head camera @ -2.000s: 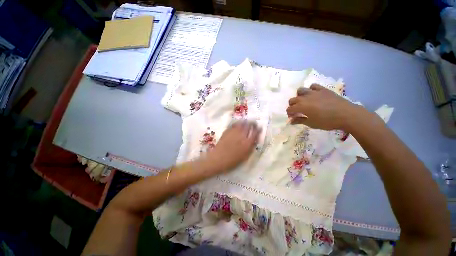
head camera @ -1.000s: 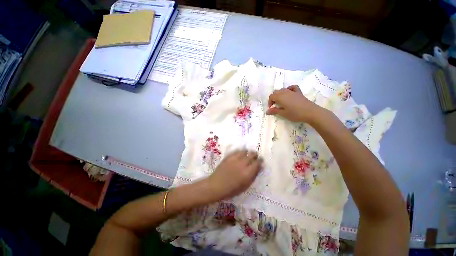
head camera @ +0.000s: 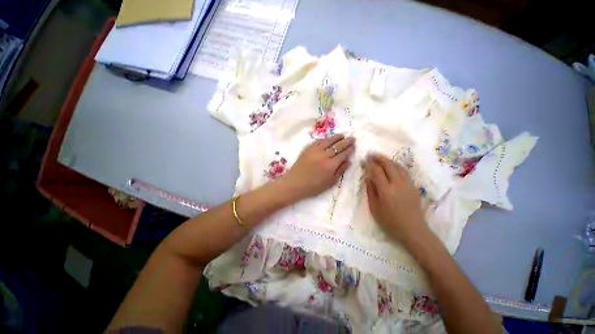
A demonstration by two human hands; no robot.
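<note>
A cream dress with red and purple flowers (head camera: 300, 140) lies on the table, bodice spread out, neckline with a pale label (head camera: 378, 83) away from me. The gathered skirt (head camera: 320, 287) hangs at the near edge. My left hand (head camera: 323, 163), with a ring and a gold bracelet, lies on the bodice with its fingertips at the centre front. My right hand (head camera: 393, 189), slightly blurred, rests just right of the centre front, fingers bent against the cloth. The fingertips do not show clearly whether either hand pinches cloth.
A black pen-like tool (head camera: 535, 275) lies at the table's right. A clipboard with papers (head camera: 147, 49) and a yellow-tan pad (head camera: 155, 10) lie at the upper left, beside a printed sheet (head camera: 244, 32). A red-orange crate (head camera: 65, 140) stands left. A tape strip (head camera: 166, 196) runs along the near edge.
My right hand has moved down from the upper bodice. My left hand has moved up along the centre front. The pale label shows again, and the black tool is now clear of my right arm.
</note>
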